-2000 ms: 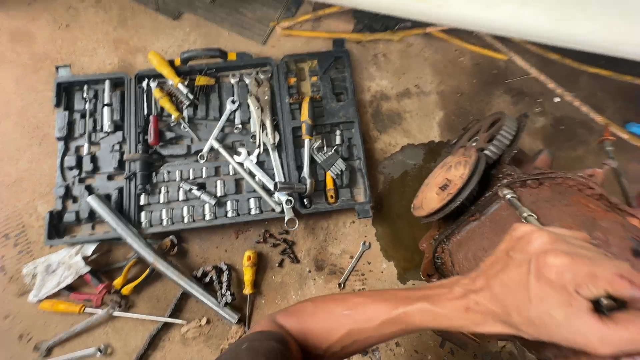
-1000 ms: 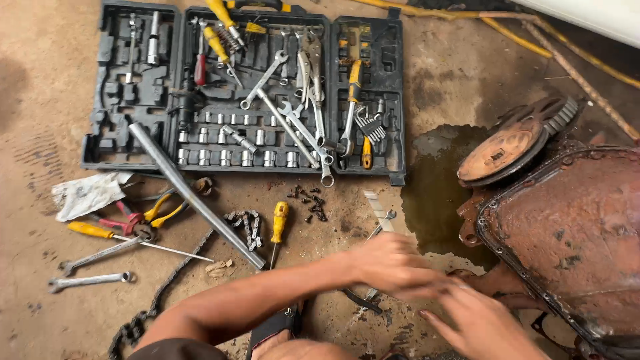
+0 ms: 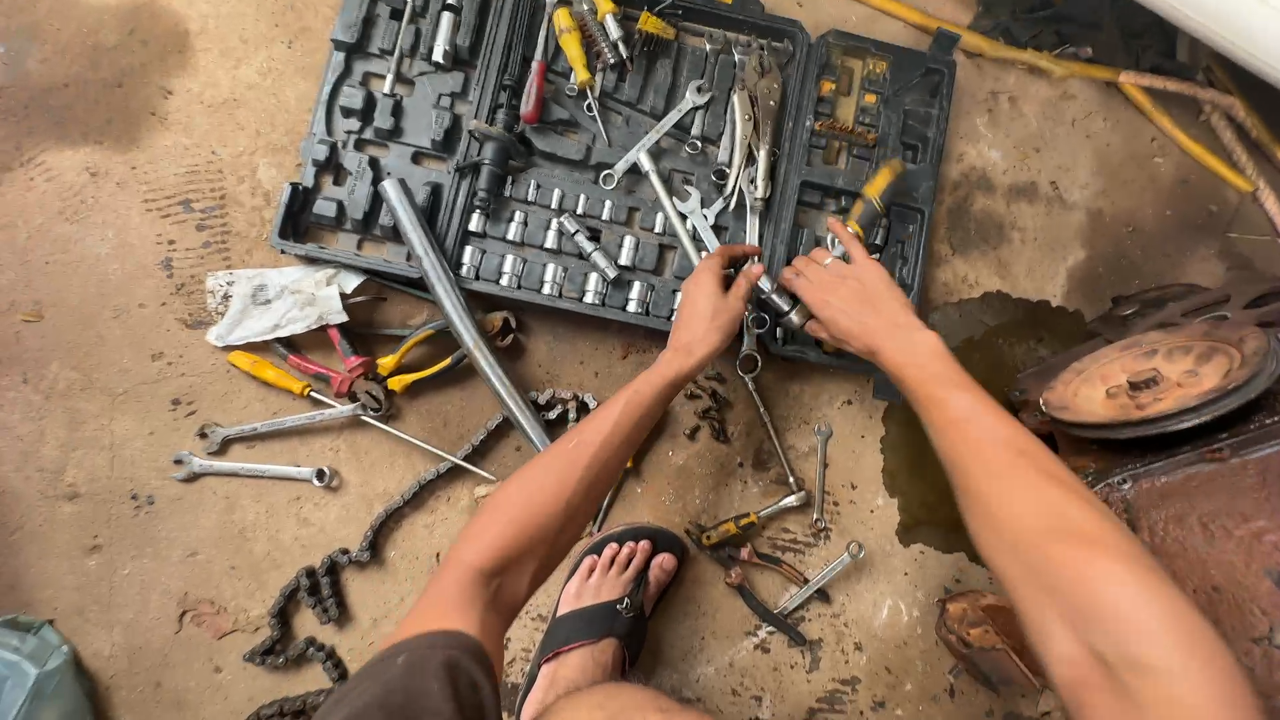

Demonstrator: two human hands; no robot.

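Note:
Both hands are over the front edge of an open black plastic socket-set case [image 3: 600,290]. My left hand [image 3: 712,305] has its thumb and fingertips at the shafts of wrenches lying across the case; whether it grips one cannot be told. My right hand [image 3: 850,295] reaches over the right panel, its fingers by a socket tool's thick metal end [image 3: 785,303] and under a blurred yellow-and-black ratchet handle [image 3: 873,200]. Its hold is unclear. Rows of chrome sockets [image 3: 553,278], a combination wrench [image 3: 655,135] and locking pliers [image 3: 765,110] lie in the case.
A steel pipe [image 3: 465,315] leans on the case's front edge. Pliers [image 3: 355,375], a roller chain [image 3: 375,525], a yellow-handled ratchet [image 3: 750,522] and a small wrench [image 3: 821,475] lie on the floor. At right stand a rusty pulley [image 3: 1150,385] and housing [image 3: 1200,540], beside an oily stain [image 3: 930,480].
Both hands have moved from the floor near the rusty housing to the tool case. A yellow-handled ratchet with an extension now shows on the floor in front. The view has shifted left.

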